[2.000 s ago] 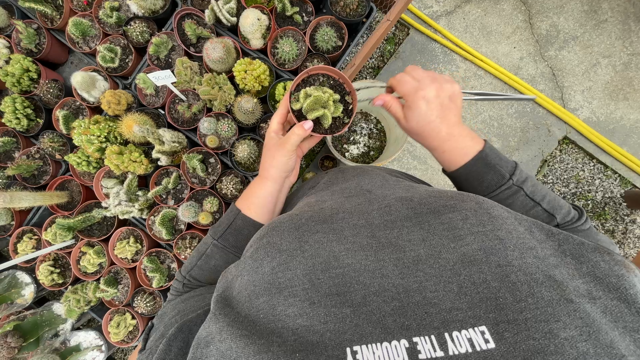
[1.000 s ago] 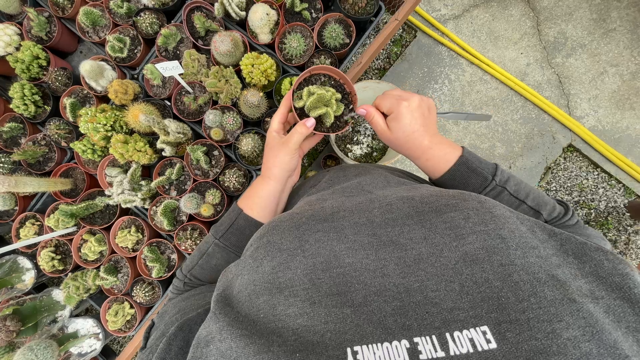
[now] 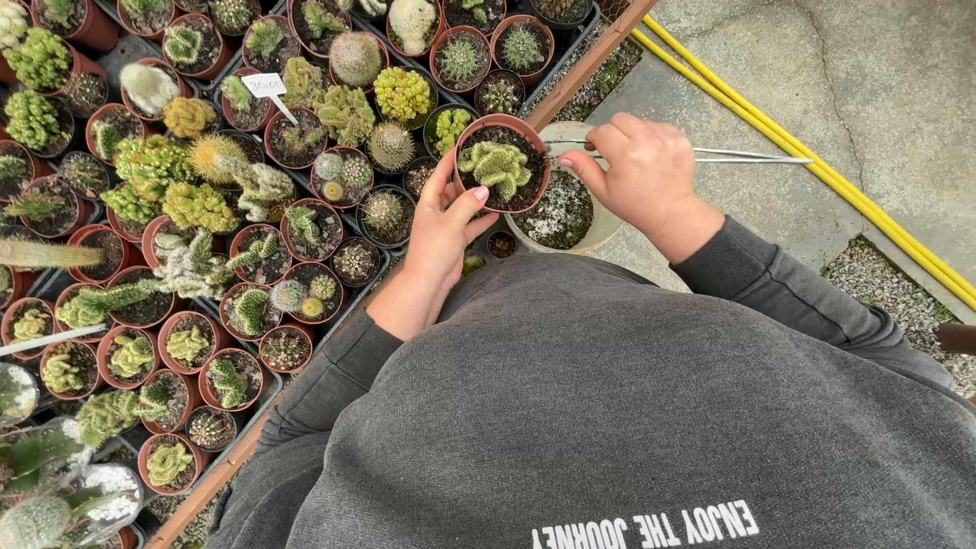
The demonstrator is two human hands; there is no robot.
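My left hand (image 3: 442, 244) holds a terracotta-coloured plant pot (image 3: 503, 122) by its side, thumb on the rim. In the pot, a crested green cactus (image 3: 496, 169) grows from dark soil. My right hand (image 3: 640, 171) grips long metal tweezers (image 3: 751, 158), their bent end pointing right and the other end close to the pot's right rim. Under both hands stands a pale round bucket (image 3: 606, 229) holding dark soil with white grains.
Many small potted cacti (image 3: 354, 263) crowd black trays on the left, edged by a wooden board (image 3: 591, 65). A white tag (image 3: 264, 85) stands among them. Yellow hoses (image 3: 801, 160) cross the concrete floor (image 3: 732, 76) at right, near a gravel patch (image 3: 877, 282).
My right hand moved in to the pot's rim, then drew slightly back to the right. The tweezers' angle has changed. My left hand still holds the pot in about the same place.
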